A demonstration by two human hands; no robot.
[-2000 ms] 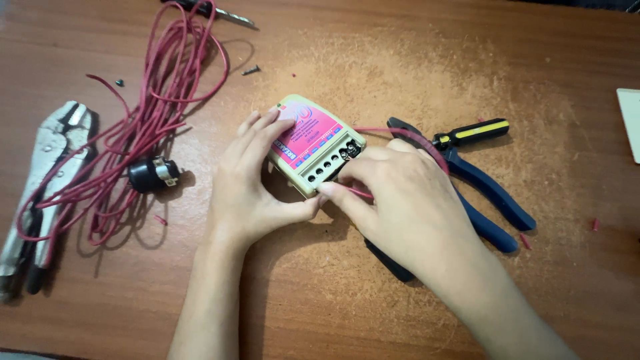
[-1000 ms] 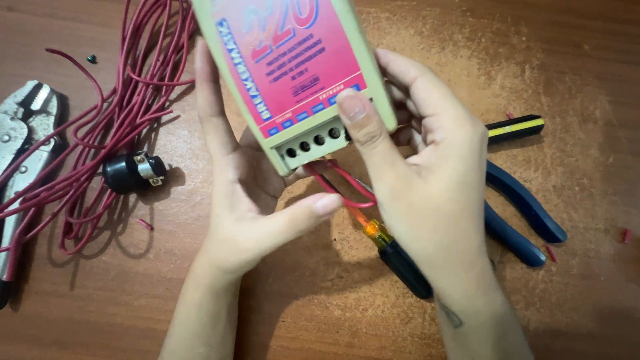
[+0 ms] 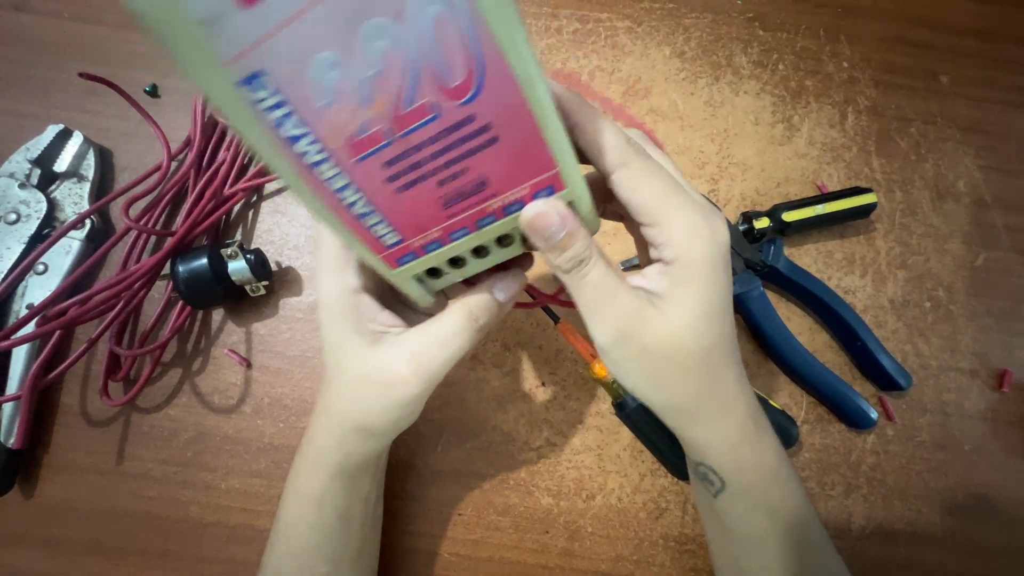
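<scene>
A cream plastic electrical protector box (image 3: 416, 136) with a pink printed label is held up between both hands, tilted, its row of round terminal holes facing down toward me. My left hand (image 3: 400, 352) grips its lower left side, with the thumb at the bottom edge below the holes. My right hand (image 3: 640, 248) holds the lower right corner, its thumb on the front by the terminals. Red wire (image 3: 552, 299) shows beneath the box between the hands; where its ends go is hidden. Under the right hand lies a screwdriver with an orange and black handle (image 3: 652, 432).
Blue-handled pliers (image 3: 824, 344) and a black-and-yellow screwdriver (image 3: 824, 213) lie on the right. At left are locking pliers (image 3: 48, 200), a tangled red wire coil (image 3: 176, 216), a black cylindrical plug (image 3: 212, 274) and a small screw (image 3: 151, 90). Red insulation scraps (image 3: 238, 358) dot the wooden table (image 3: 200, 496).
Both hands have lifted the box from low over the table toward the camera and tilted it. The right hand's fingers, earlier at the terminals with a red wire, now hold the box's corner.
</scene>
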